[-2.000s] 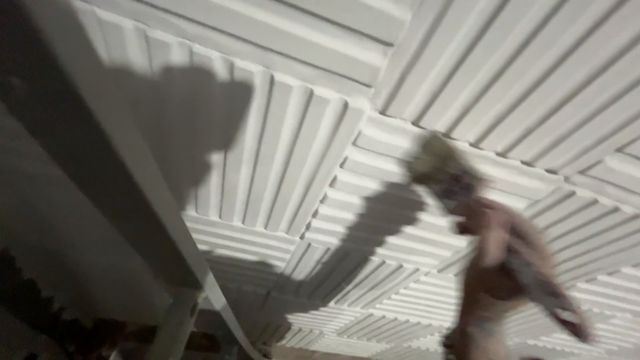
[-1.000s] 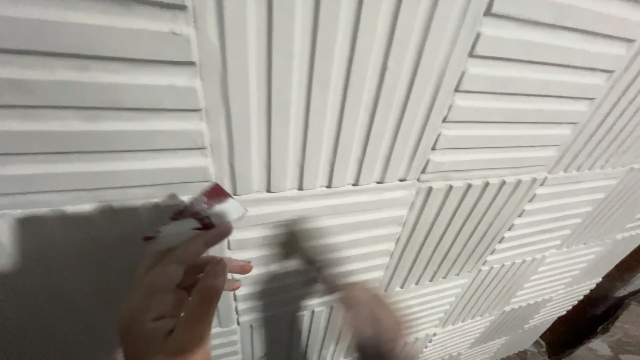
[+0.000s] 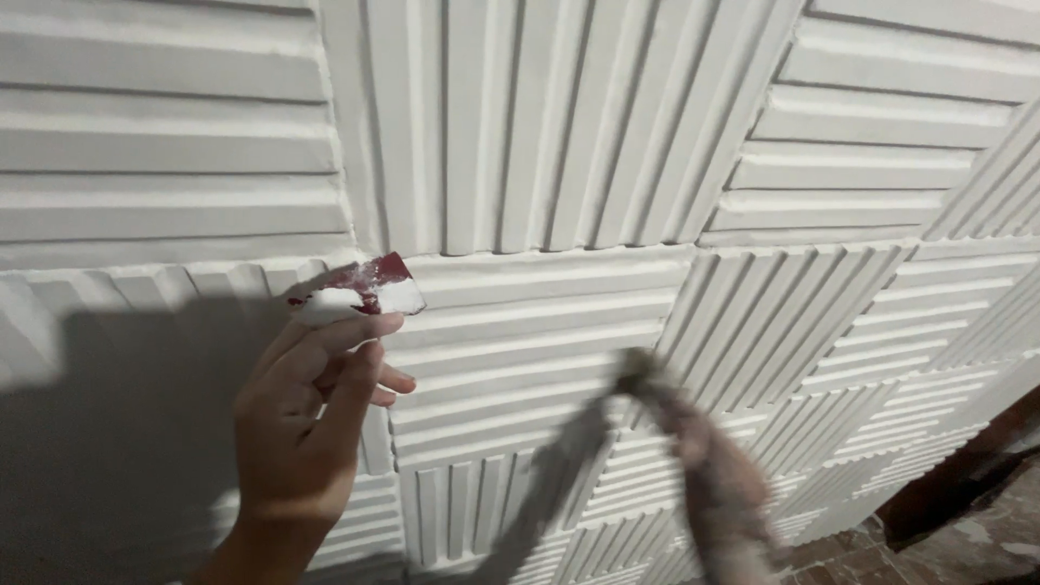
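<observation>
My left hand (image 3: pixel 309 406) is raised at left centre, its fingers pinching a small dark red scraper or card (image 3: pixel 366 284) smeared with white paste. Behind it stands a wall of white ribbed panels (image 3: pixel 536 325), their ribs running in alternating directions. At lower right, my right hand (image 3: pixel 715 463) is blurred by motion and closed around a brush-like tool (image 3: pixel 638 374) with a dull greenish-brown tip. That tip is close to the panel joints; whether it touches them cannot be told.
A dark shadow falls over the panels at left, and a narrower one lies beside the right hand. Brown floor tiles (image 3: pixel 845 548) with pale smears show at the lower right, along a dark edge at the foot of the wall.
The view has swung considerably since two seconds ago. My left hand with the red piece came into view by one second ago. Since then, my right hand has moved rightward with its tool.
</observation>
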